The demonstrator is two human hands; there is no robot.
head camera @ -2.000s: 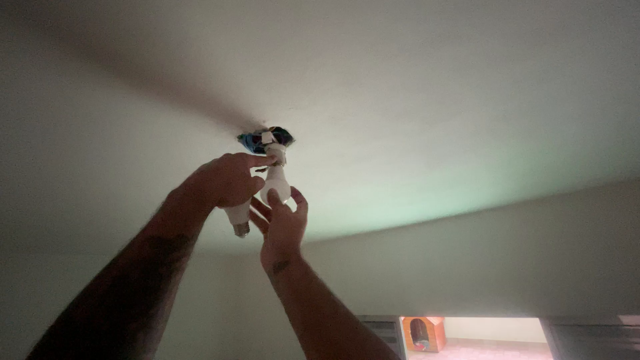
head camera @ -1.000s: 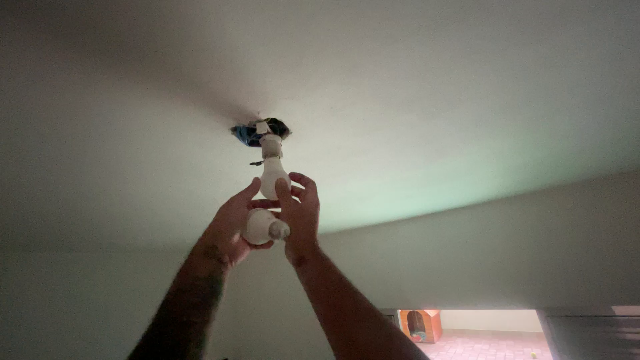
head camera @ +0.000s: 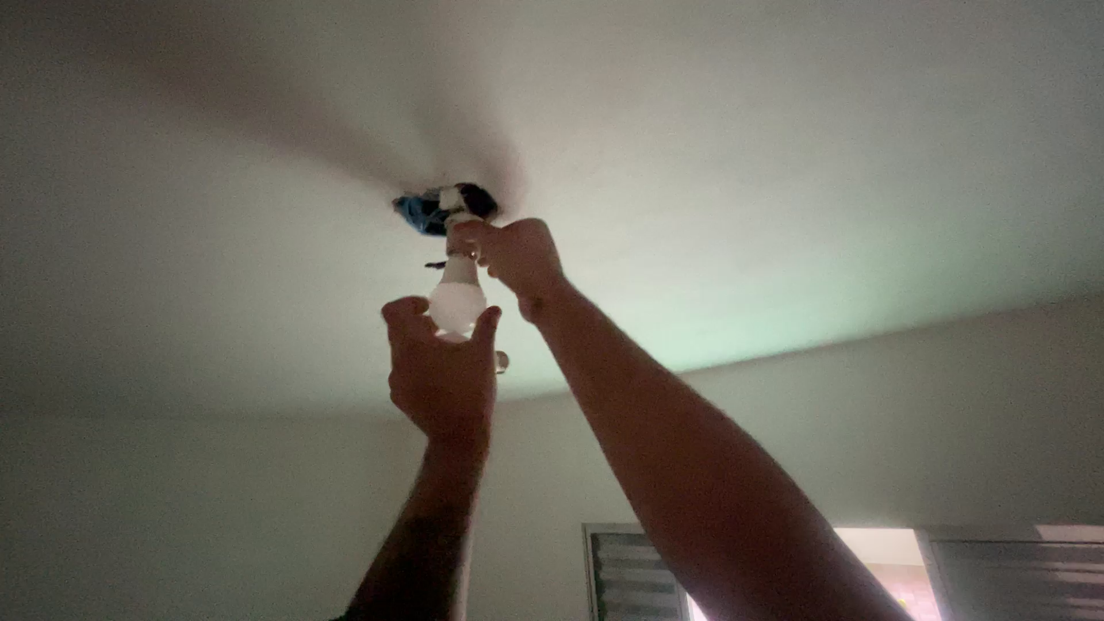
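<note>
A white light bulb hangs globe down in a pale lamp socket under a ragged ceiling hole with blue and dark material and a white piece inside. My right hand pinches the socket from the right. My left hand is below, thumb and fingers on either side of the bulb's globe. The metal base of a second light bulb sticks out at the right of my left palm; the hand hides the rest. A small dark piece protrudes left of the socket.
The pale ceiling spreads around the hole and meets a wall at the right. Low at the right is a window with louvred grey shutters and a bright gap, partly behind my right forearm.
My right hand has moved up from the bulb to the socket. My left hand now cups the hanging bulb from below; the second bulb, seen in front of my hands a second ago, is mostly hidden.
</note>
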